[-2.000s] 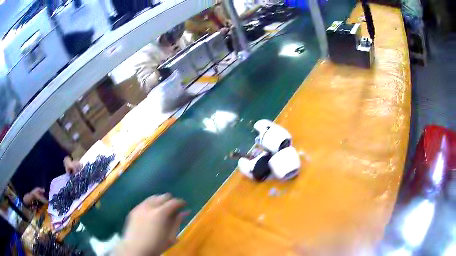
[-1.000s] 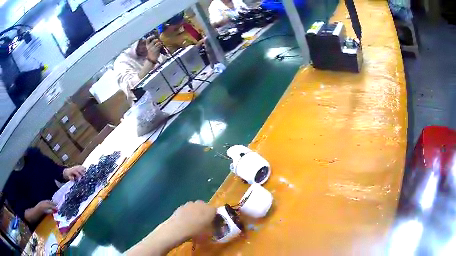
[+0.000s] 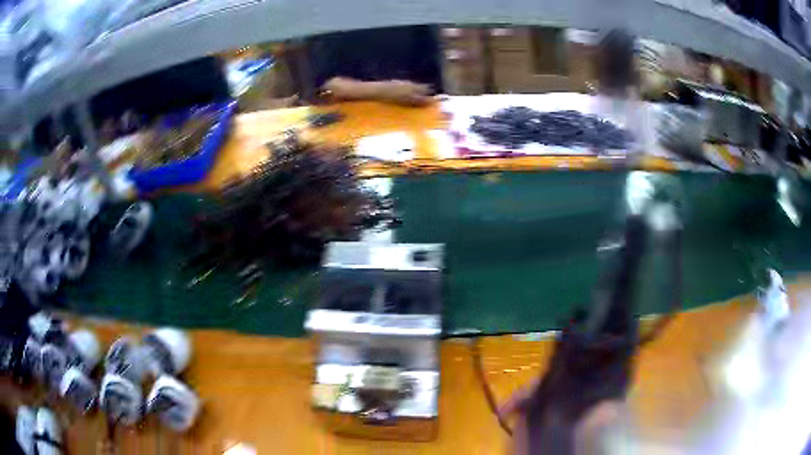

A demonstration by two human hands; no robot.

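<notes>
The electric screwdriver [image 3: 582, 355] stands dark and blurred at the lower right, handle down in the picture. My right hand [image 3: 598, 427] is cut off by the bottom edge and blurred; skin shows on both sides of the handle, and it appears closed around it. The screw feeder [image 3: 381, 327] is a white-grey box on the bench left of the screwdriver, with a small metal block in front. White camera housings [image 3: 121, 397] with dark open ends stand grouped on the bench at the left. My left hand is not in view.
A tangled heap of wired small parts [image 3: 298, 200] lies on the green belt [image 3: 525, 258] behind the feeder. Across the belt are a blue parts bin [image 3: 213, 147], small black parts [image 3: 547, 129] and a person's forearm [image 3: 378, 90]. More white housings [image 3: 53, 235] crowd the far left.
The view has swung left along the line. The feeder, heap and grouped housings now show up close. My left hand has left the picture; my right hand now shows at the screwdriver.
</notes>
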